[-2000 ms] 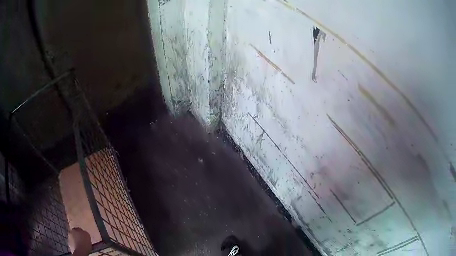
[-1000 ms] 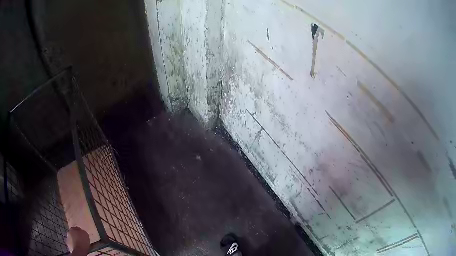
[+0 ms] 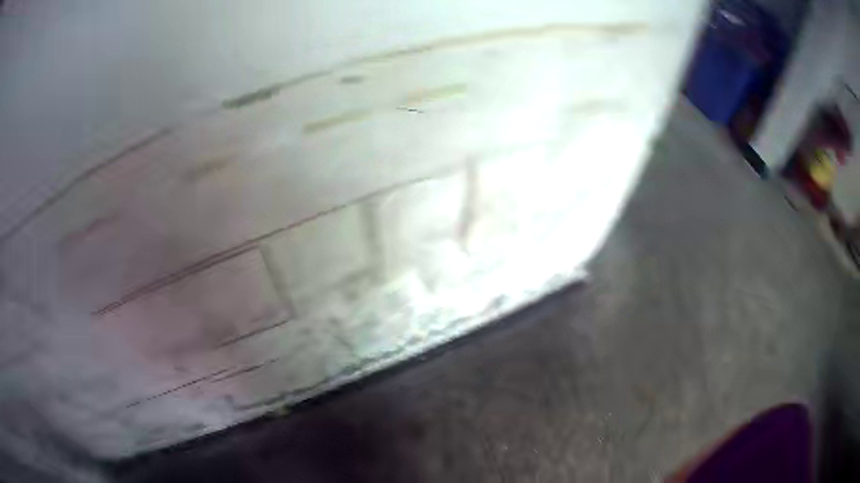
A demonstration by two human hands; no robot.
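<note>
Neither of my hands is in view, and the wire-mesh cart is out of the picture. Nearest in front of me is a scuffed white wall (image 3: 358, 208) with scratched lines and a dark strip along its base. A blurred purple shape (image 3: 759, 448), perhaps clothing, shows at the bottom right edge. The picture is blurred.
Grey concrete floor (image 3: 698, 311) runs along the wall and past its right end. A blue bin or crate (image 3: 731, 61) stands at the top right. Beside it is a pale upright surface, with a blurred red and yellow heap (image 3: 822, 160) near the right edge.
The view has swung right. The cart with the tan sheet, the hand at its rail and the shoe have left the picture. The wall's right end, blue bin and purple shape have come in.
</note>
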